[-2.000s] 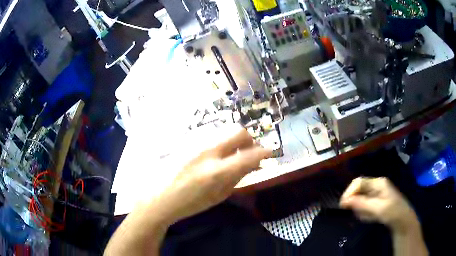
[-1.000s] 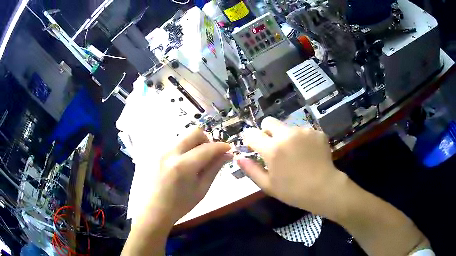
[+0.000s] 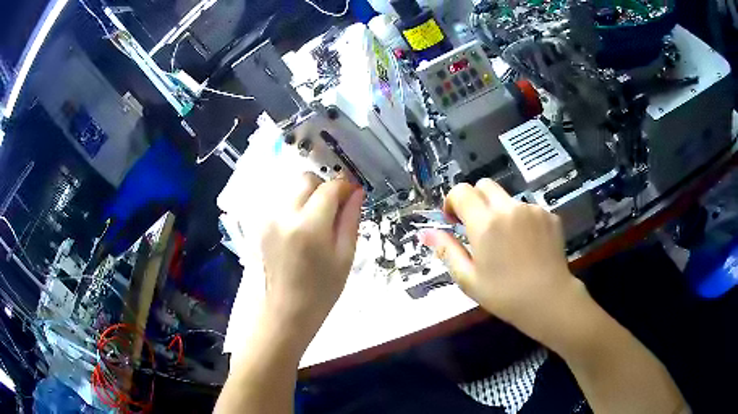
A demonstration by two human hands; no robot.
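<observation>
My left hand (image 3: 311, 242) is raised in front of the pale sewing machine head (image 3: 356, 133). Its thumb and finger are pinched together near the lower end of the dark slot; no thread can be made out between them. My right hand (image 3: 518, 259) is just right of the button clamp area (image 3: 396, 242). It grips small thin metal snips or tweezers (image 3: 433, 220), with the tips pointing left toward the needle area. The needle itself is too small and blurred to tell. Black garment cloth (image 3: 429, 380) lies in my lap.
The control panel (image 3: 457, 81) with red digits and a red-orange knob stands behind my right hand. The vented cover (image 3: 536, 154) is right of it. A bowl feeder (image 3: 631, 32) is far right. The brown table edge (image 3: 388, 348) runs below my wrists.
My right hand has come up from the lap to the clamp area and now shows the metal tool. My left hand has moved up from the clamp to the machine head's front.
</observation>
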